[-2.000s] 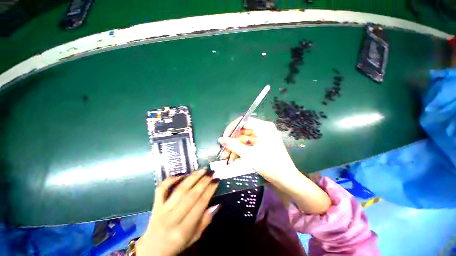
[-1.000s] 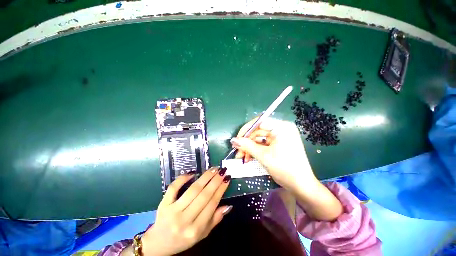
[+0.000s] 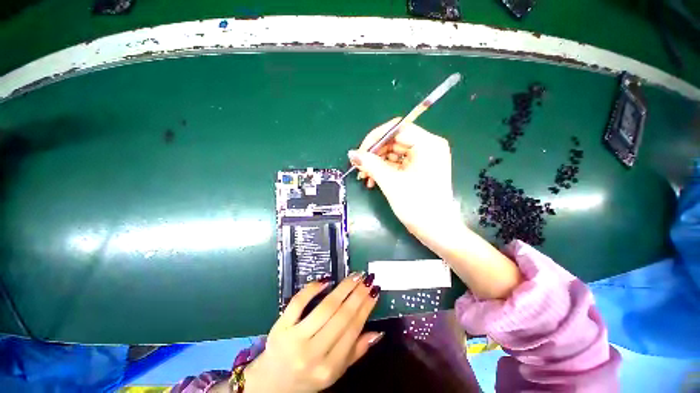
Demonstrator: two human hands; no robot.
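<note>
An opened phone (image 3: 310, 246) lies upright in view on the green bench, its main board at the far end and battery in the middle. My left hand (image 3: 315, 338) rests over its near end, fingers spread, tips at the phone and by the white strip (image 3: 410, 274). My right hand (image 3: 407, 169) holds silver tweezers (image 3: 430, 100), their tips at the board's upper right corner. Whether the tips hold anything is too small to tell. The dot sheet (image 3: 415, 303) lies below the white strip, over the bench edge. The phone's near end is hidden by my left hand.
A heap of small black parts (image 3: 513, 209) lies right of my right hand, with smaller groups beyond it. A waiting phone (image 3: 627, 123) lies at the far right. A worn white rail (image 3: 307, 37) bounds the bench; dark phones lie beyond it. Blue clothing shows at the right edge.
My right hand and tweezers have moved from the white strip up to the phone's board corner, uncovering the strip. My left hand has stayed by the phone's near end. The view has shifted.
</note>
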